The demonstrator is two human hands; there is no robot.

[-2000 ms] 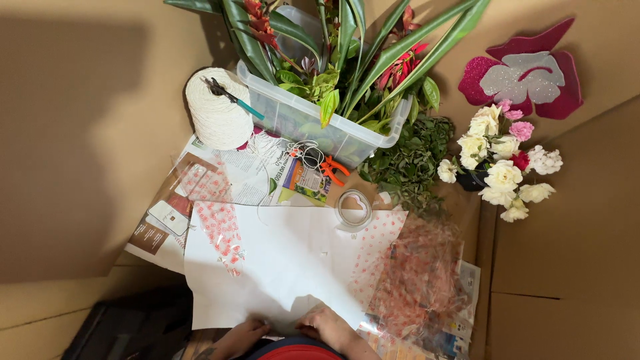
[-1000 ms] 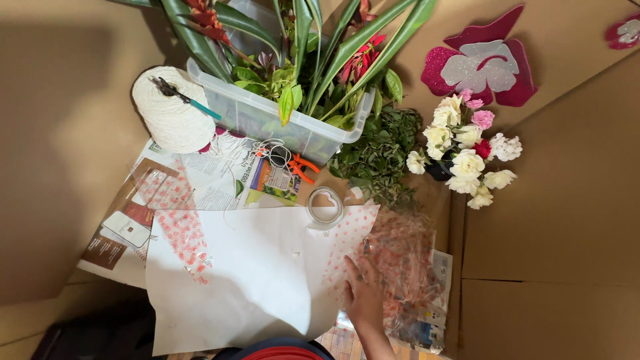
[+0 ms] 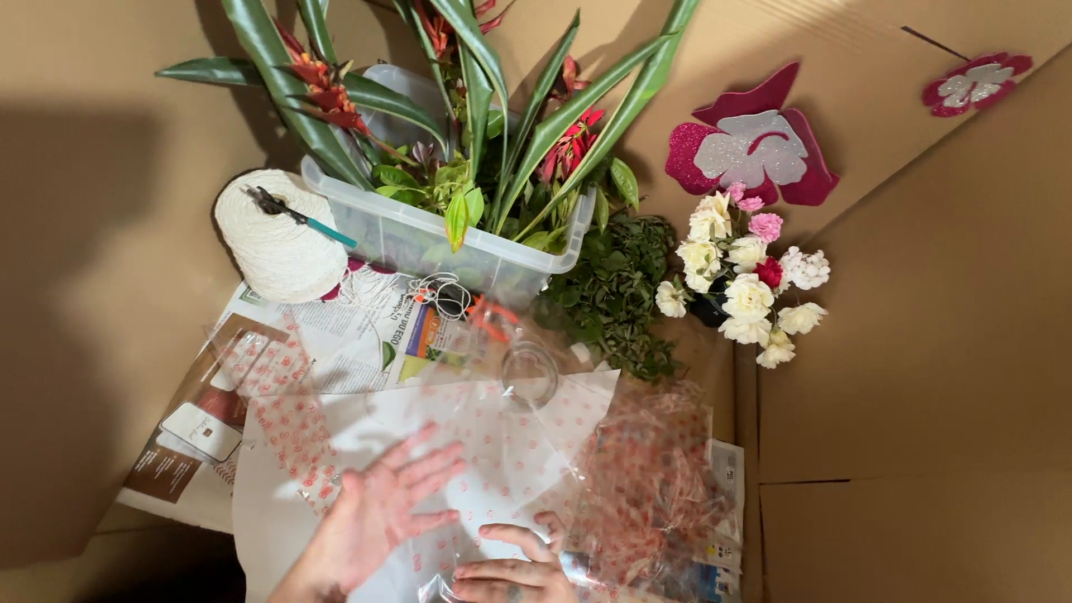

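A clear cellophane sheet with red print [image 3: 502,452] lies over the white paper [image 3: 280,528]. Spread fingers mark my left hand [image 3: 381,511], palm showing, above the paper and the sheet's left part. Low in the view, my right hand [image 3: 519,565] is bent at the sheet's near part; whether it pinches the film I cannot tell. Under the clear film shows a roll of clear tape [image 3: 529,374]. Another printed strip [image 3: 293,419] lies at the left, and a crumpled heap of printed cellophane [image 3: 653,477] at the right.
Behind stands a clear plastic tub [image 3: 502,264] of leaves and red flowers. A twine cone [image 3: 280,239] with teal-handled pliers [image 3: 306,222] on it, orange-handled cutters [image 3: 494,318], cut greenery [image 3: 620,285], white and pink carnations [image 3: 745,293] and newspaper [image 3: 335,335] surround the paper. Cardboard walls [image 3: 913,352] enclose the area.
My right hand has moved from beside the crumpled cellophane to the near middle. My left hand has come into view, and a printed clear sheet now covers the paper and tape roll.
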